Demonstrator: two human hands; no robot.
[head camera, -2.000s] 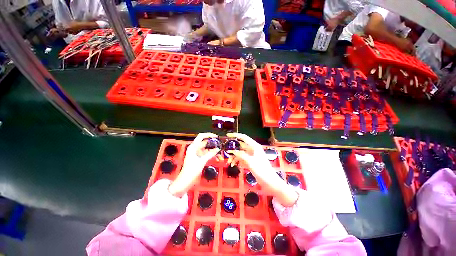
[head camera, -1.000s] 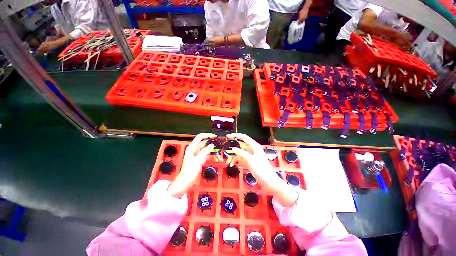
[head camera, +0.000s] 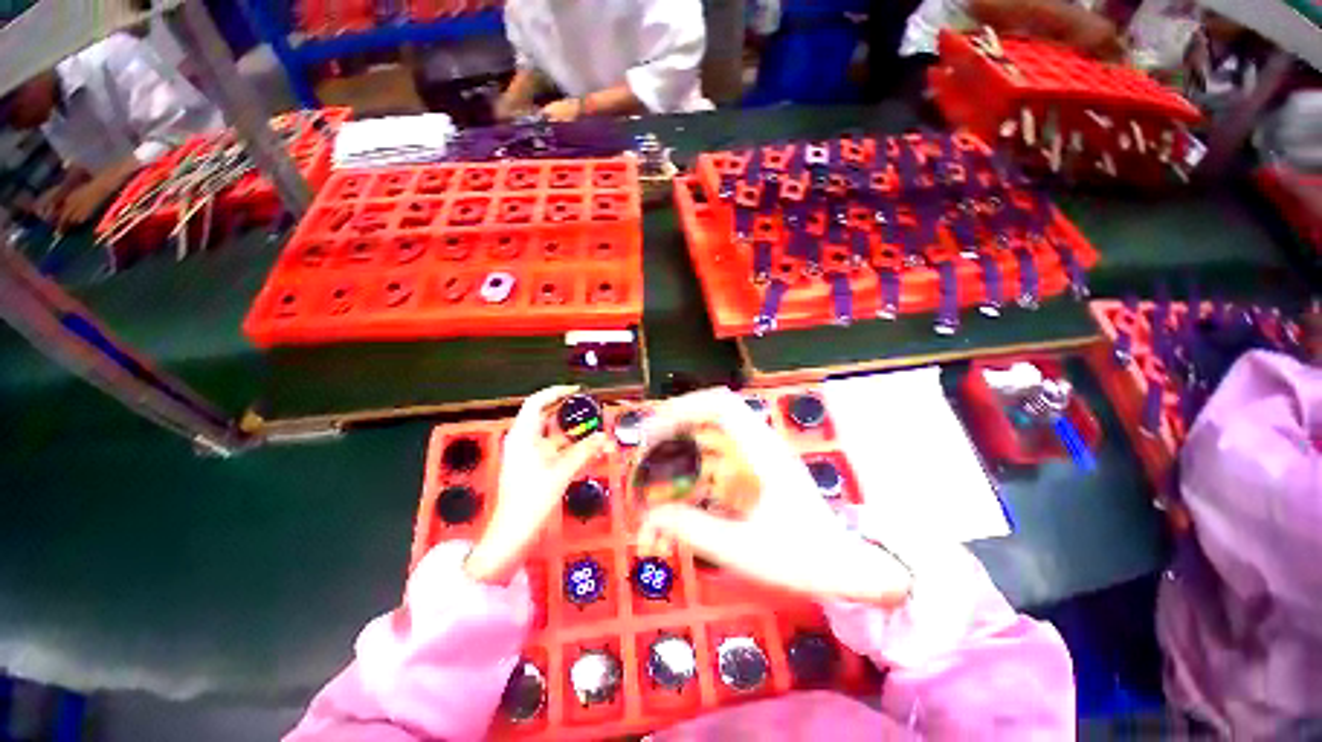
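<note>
The red-orange near tray (head camera: 622, 638) holds rows of round black watch heads in square pockets. Two watch heads in a middle row show lit white-blue digits, one on the left (head camera: 584, 581) and one beside it (head camera: 653, 577). My left hand (head camera: 544, 442) holds a watch head (head camera: 579, 416) with a lit, partly green screen above the tray's upper left. My right hand (head camera: 725, 486) is blurred and holds a dark watch head (head camera: 670, 467) above the tray's middle, its fingers around the head. My hands are apart.
Behind are a tray of small dark parts (head camera: 450, 322), a tray of strapped watches (head camera: 725, 312) and a small dark device (head camera: 600, 348). A white sheet (head camera: 913, 449) and a red parts box (head camera: 1000, 432) lie right. A pink sleeve (head camera: 1254, 493) is far right; metal uprights stand left.
The view has shifted. My hands were together with two watch heads; now my right hand has moved right and down, away from my left. The left held head's screen shows lit; a second tray head lit earlier.
</note>
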